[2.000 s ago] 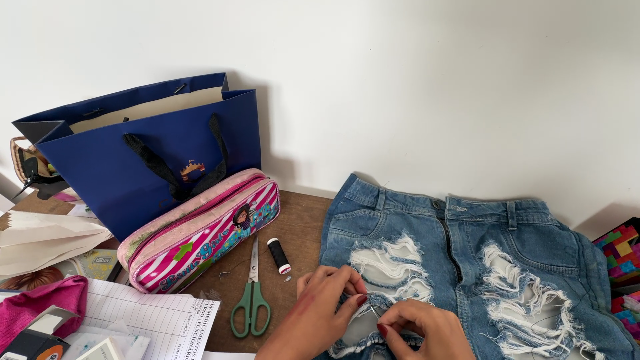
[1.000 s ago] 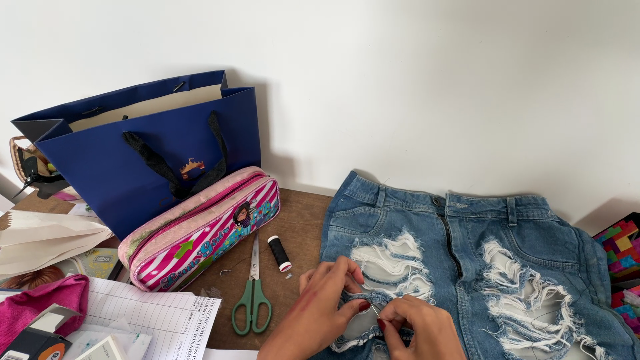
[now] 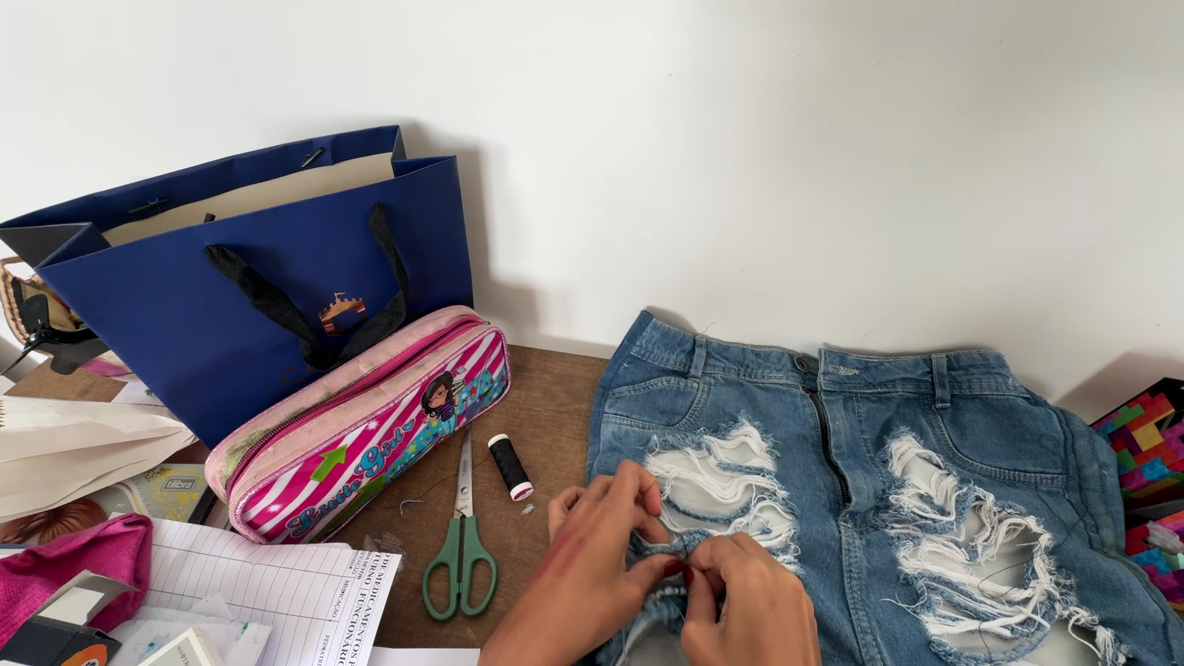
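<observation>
Blue denim bottoms [image 3: 860, 546] with frayed, ripped fronts lie on the brown table, waistband towards the wall. My left hand [image 3: 597, 555] pinches the denim edge of a rip between thumb and fingers. Close against it, my right hand [image 3: 745, 592] has thumb and forefinger together at the same edge; whether a needle is between them cannot be seen now. Left of my hands are green-handled scissors [image 3: 461, 564], blades closed and pointing away, and a spool of black thread [image 3: 511, 467].
A pink striped pencil case [image 3: 370, 425] lies before a dark blue paper bag [image 3: 268, 305]. Printed sheets [image 3: 268, 583], a magenta cloth [image 3: 83, 573] and small boxes are at the lower left. A multicoloured block-patterned item [image 3: 1147, 444] stands at the right edge, and a white wall rises behind.
A thin needle-like object showed between my fingers one second ago and is not visible now. My right fingertips have closed in beside my left thumb. The scissors and spool have stayed put.
</observation>
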